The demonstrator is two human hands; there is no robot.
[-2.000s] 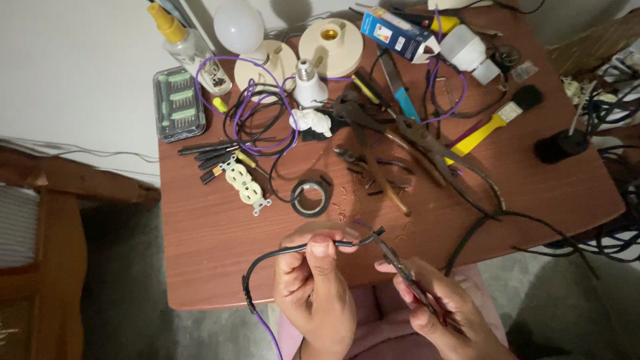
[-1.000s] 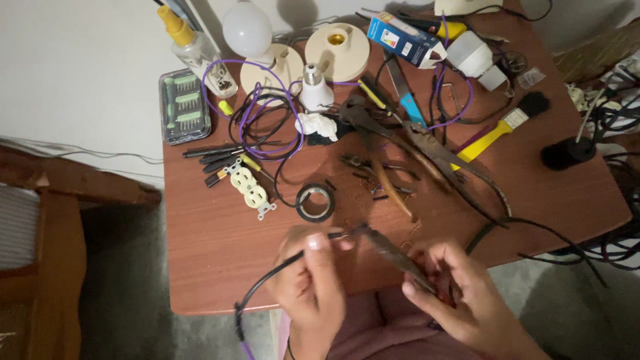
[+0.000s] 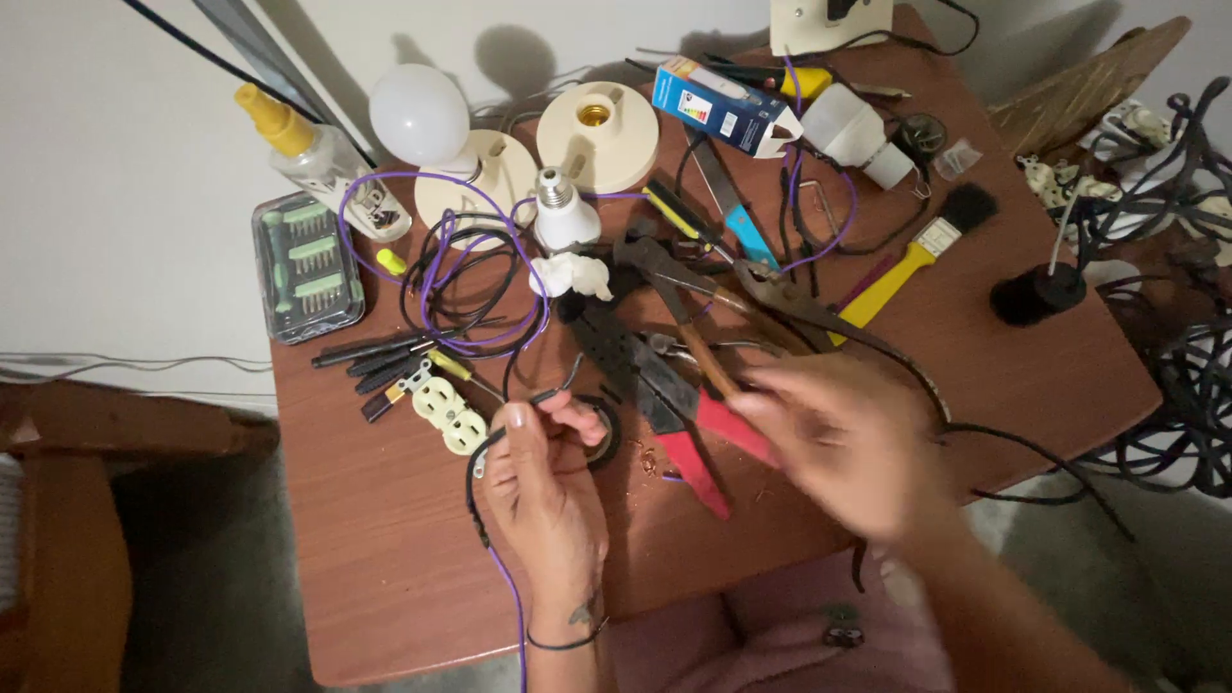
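My left hand (image 3: 544, 481) pinches a black electrical cable (image 3: 474, 491), whose end points up beyond the fingers; a purple wire (image 3: 510, 587) runs down from it. Blurred, my right hand (image 3: 847, 433) is over the red handles of a crimping tool (image 3: 664, 385) lying on the table; whether it touches them I cannot tell. Rusty pincers (image 3: 683, 298) lie just above that hand. Partly behind my left fingers is a roll of black tape (image 3: 606, 433), with a cream duplex outlet (image 3: 448, 414) to its left. Copper scraps (image 3: 650, 462) lie beside the red handles.
Coiled wires (image 3: 462, 279), a spray bottle (image 3: 332, 173), a bit set (image 3: 308, 265), lamp holders (image 3: 616, 135) and bulbs (image 3: 568, 217) fill the table's back left. A bulb box (image 3: 722, 106) and a yellow-handled brush (image 3: 890, 279) are at the right, near a black spool (image 3: 1035, 294).
My right hand has moved away from the cable end and up the table. The red-handled tool it held at the cable now lies on the table. My left hand still holds the cable.
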